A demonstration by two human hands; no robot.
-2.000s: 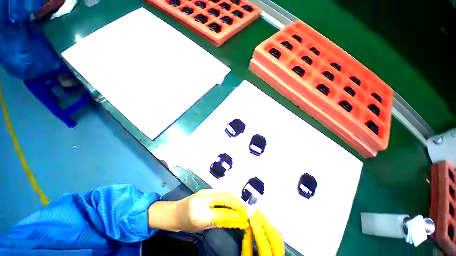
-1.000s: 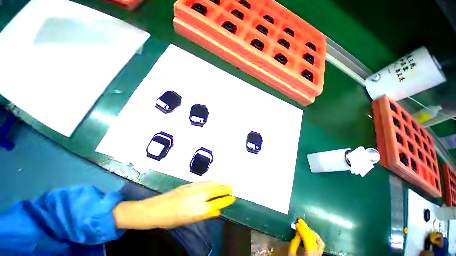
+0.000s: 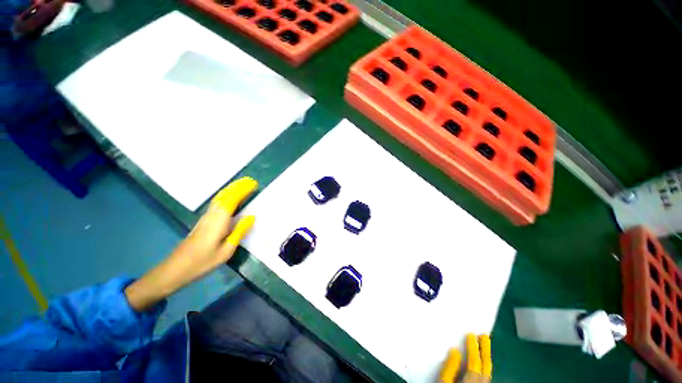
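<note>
Several black octagonal watch bodies, one of them at the lower middle (image 3: 344, 286), lie apart on a white foam mat (image 3: 389, 224). My left hand (image 3: 213, 228), with yellow finger cots, is at the mat's left corner, its thumb and fingers apart and nothing seen in it. My right hand (image 3: 469, 363) is cut off by the bottom edge; its yellow fingertips rest at the mat's lower right side, apart, with nothing seen in them.
A second white sheet (image 3: 149, 112) with a translucent film sheet (image 3: 217, 78) lies left. Orange foam trays with black units stand along the far side (image 3: 441, 164), top (image 3: 299, 48) and right (image 3: 632, 299). A pale strip (image 3: 550, 326) with crumpled white material (image 3: 598, 333) lies right. A white cylinder (image 3: 658, 202) stands behind.
My left hand has moved from the mat's front edge to its left corner. My right hand has moved onto the mat's lower right side. The camera view has shifted.
</note>
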